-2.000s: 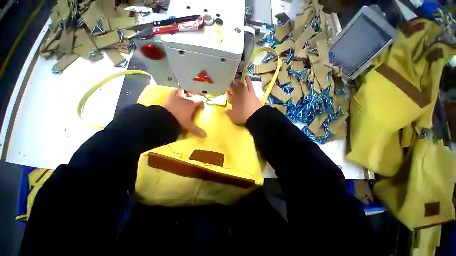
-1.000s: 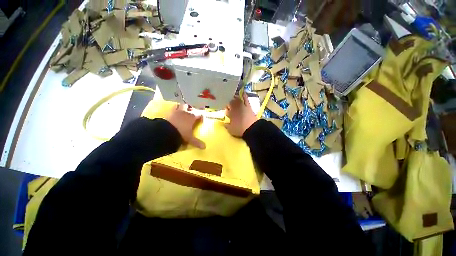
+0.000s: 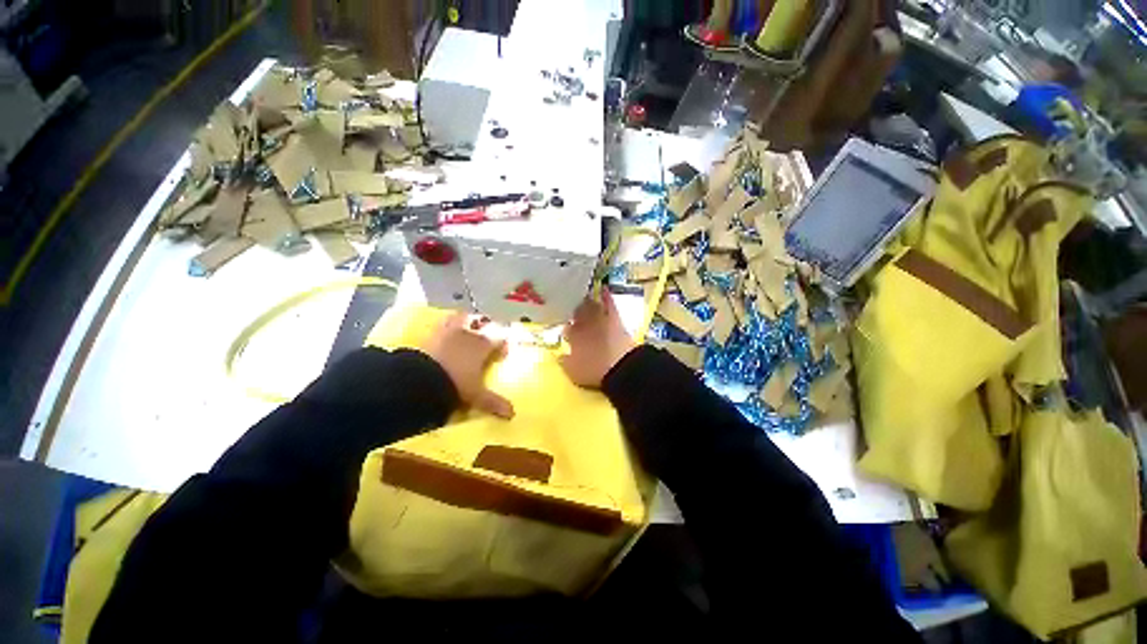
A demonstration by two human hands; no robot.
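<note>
The yellow bag body [image 3: 554,428] lies in front of the sewing machine [image 3: 535,271], its top edge under the lit machine head. A brown trim band [image 3: 503,492] and a brown patch [image 3: 513,463] face me. My left hand [image 3: 468,362] lies on the bag left of the needle area, fingers spread, pressing it. My right hand [image 3: 596,342] is at the bag's edge right of the needle area; its fingertips are partly hidden by the machine head and what they hold is unclear. Yellow handles [image 3: 258,330] loop out on both sides.
Tan tabs are heaped left [image 3: 296,170] and right [image 3: 742,277] of the machine. A red-handled tool [image 3: 472,211] lies on the machine head. A control panel [image 3: 855,211] and piled yellow bags [image 3: 943,365] stand right. Blue bins [image 3: 57,554] are below the table.
The camera view has tilted up, so everything sits lower in the picture and more background shows. Both hands stay at about the same places on the bag.
</note>
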